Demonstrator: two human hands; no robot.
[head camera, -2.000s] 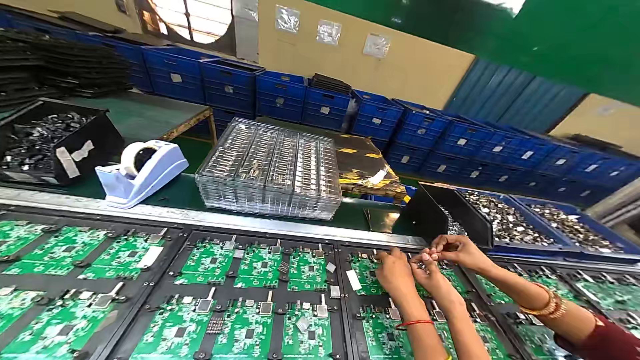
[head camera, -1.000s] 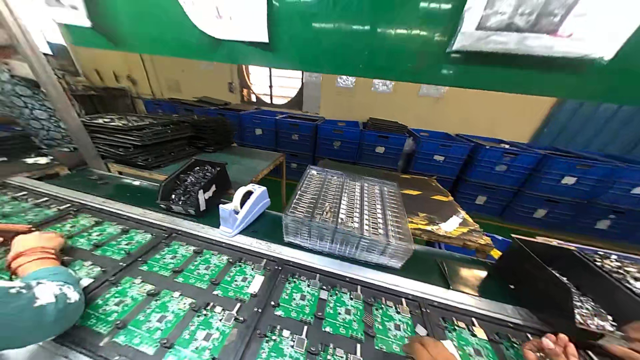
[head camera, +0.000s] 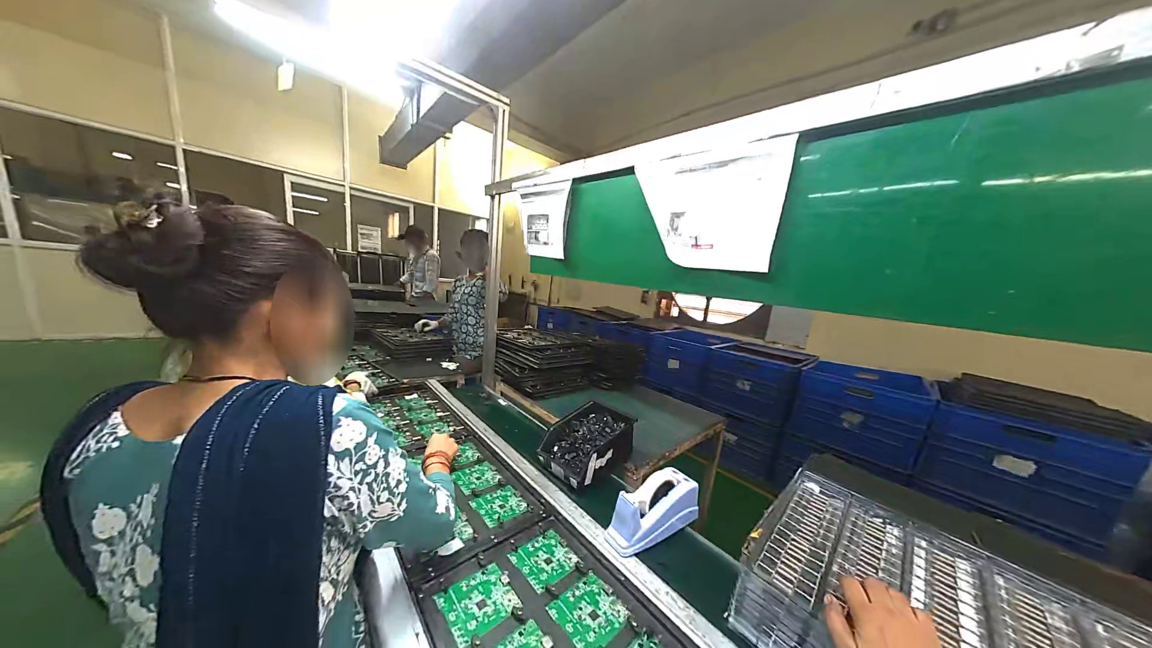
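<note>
My right hand is at the bottom right in the head view, palm down over a stack of clear plastic trays. Its fingertips touch or hover just above the rows of small metal parts; whether they hold one is hidden. My left hand is out of the frame. Left of the trays, a light-blue tape dispenser stands on the bench ledge. Beyond it sits a black bin of small dark parts. Green circuit boards lie in black frames along the line at the lower middle.
A co-worker stands close on the left, one hand over the boards. Two more people are farther back. Stacked black frames and blue crates stand behind the bench. A metal post and green panel rise above it.
The view has swung far to the left and up. My right hand, earlier by the black parts bin on the right, is now at the clear trays. My left hand has left the view.
</note>
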